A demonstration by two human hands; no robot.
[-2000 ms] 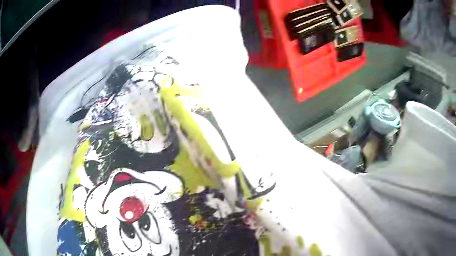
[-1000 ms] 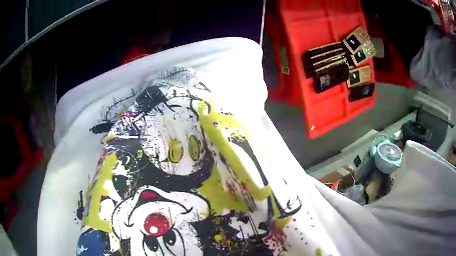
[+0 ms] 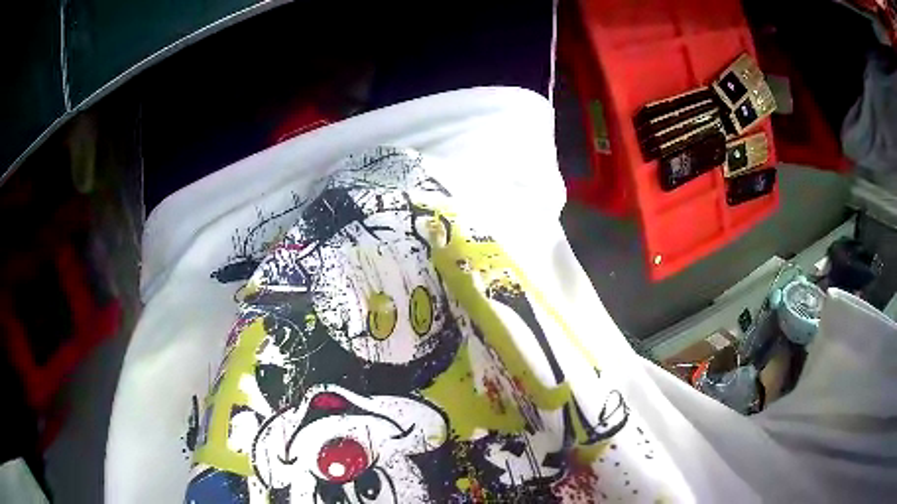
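Observation:
Neither of my hands is in the picture; the printed white shirt (image 3: 511,177) fills the middle. Nearest at the upper right is a red phone tray (image 3: 703,231), tilted in the view. On it lie several dark phones (image 3: 679,123) side by side, a black phone (image 3: 691,160), and a few gold phones (image 3: 747,153) at its right side, some overlapping. Another black piece (image 3: 750,186) lies just below the gold ones.
At the right, a light-rimmed box or drawer holds a round pale-blue item (image 3: 799,303), a dark object (image 3: 851,264) and a plastic bag (image 3: 733,389). A grey sleeve or cloth (image 3: 873,123) shows at the upper right edge. Blurred red shapes (image 3: 74,335) are at the left.
The view has shifted, so the shirt, tray and box sit further right and lower than two seconds ago. The phones on the tray look unchanged in their arrangement.

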